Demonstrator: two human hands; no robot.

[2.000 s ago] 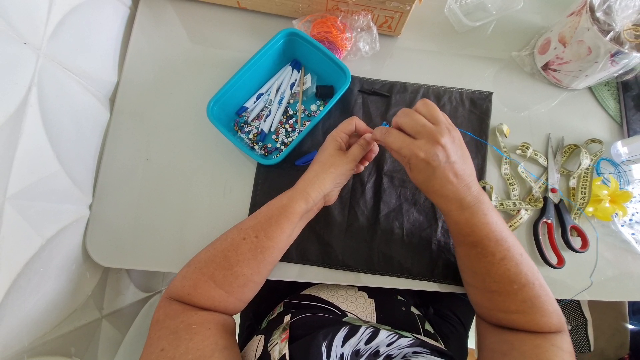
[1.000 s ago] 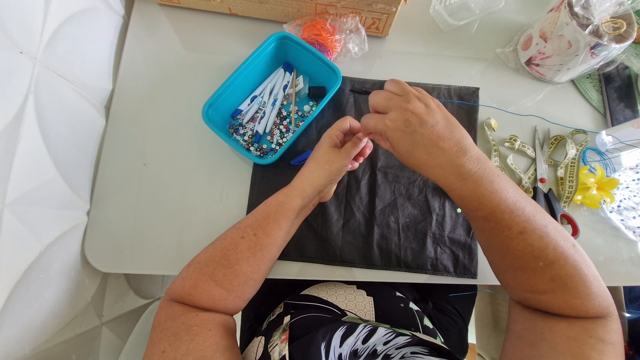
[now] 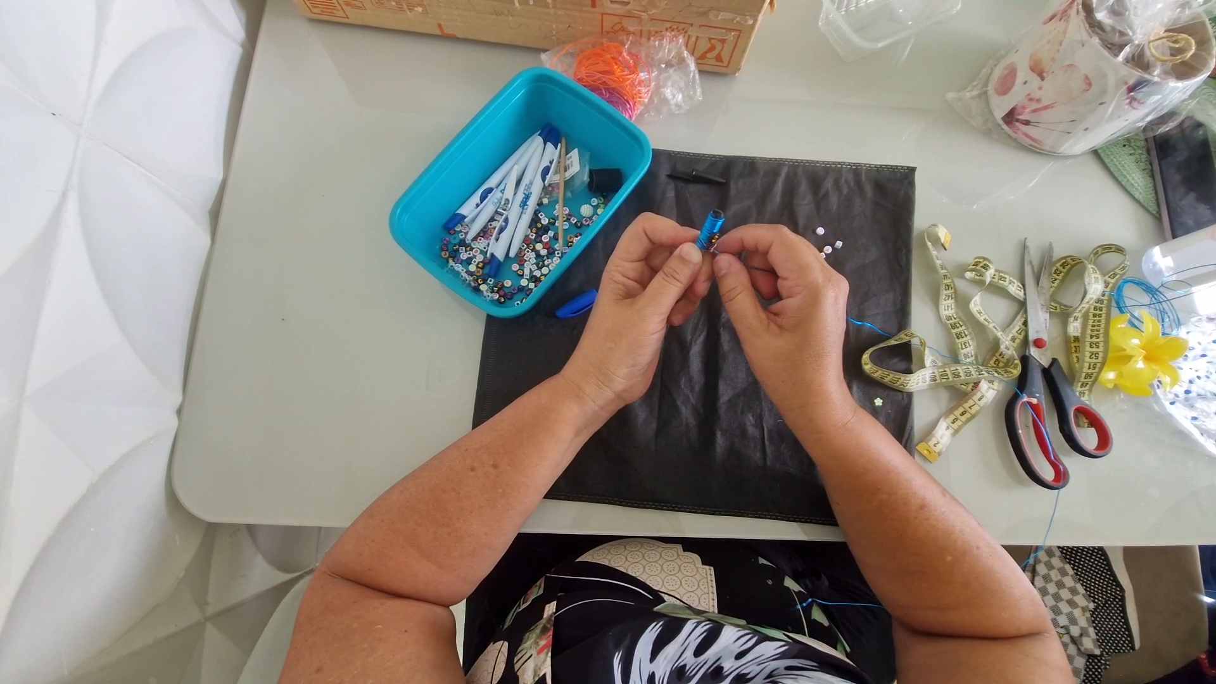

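Note:
Over a black cloth [image 3: 665, 418], my left hand [image 3: 646, 304] grips a small cylinder wrapped in blue cord [image 3: 710, 228], its top end sticking up between the fingers. The fingertips of my right hand [image 3: 784, 313] pinch at the lower end of the same piece, touching my left fingers; a thin strand seems held there. Blue cord [image 3: 869, 327] runs out from behind my right hand towards the scissors. A turquoise plastic tub [image 3: 408, 233] with pens [image 3: 513, 204] and mixed beads [image 3: 518, 275] stands left of my hands. A few white beads [image 3: 826, 249] lie on the cloth.
A black pen cap [image 3: 696, 177] and a blue pen cap [image 3: 577, 304] lie by the tub. At right are a tape measure [image 3: 902, 380], scissors [image 3: 1040, 380] and a yellow flower [image 3: 1140, 353]. A cardboard box [image 3: 532, 24], bagged orange cord [image 3: 613, 76] and a wrapped container [image 3: 1073, 81] stand behind.
My right hand has come down beside my left fingertips and turned, no longer drawing the cord up and away. The blue-wrapped piece now shows between my hands.

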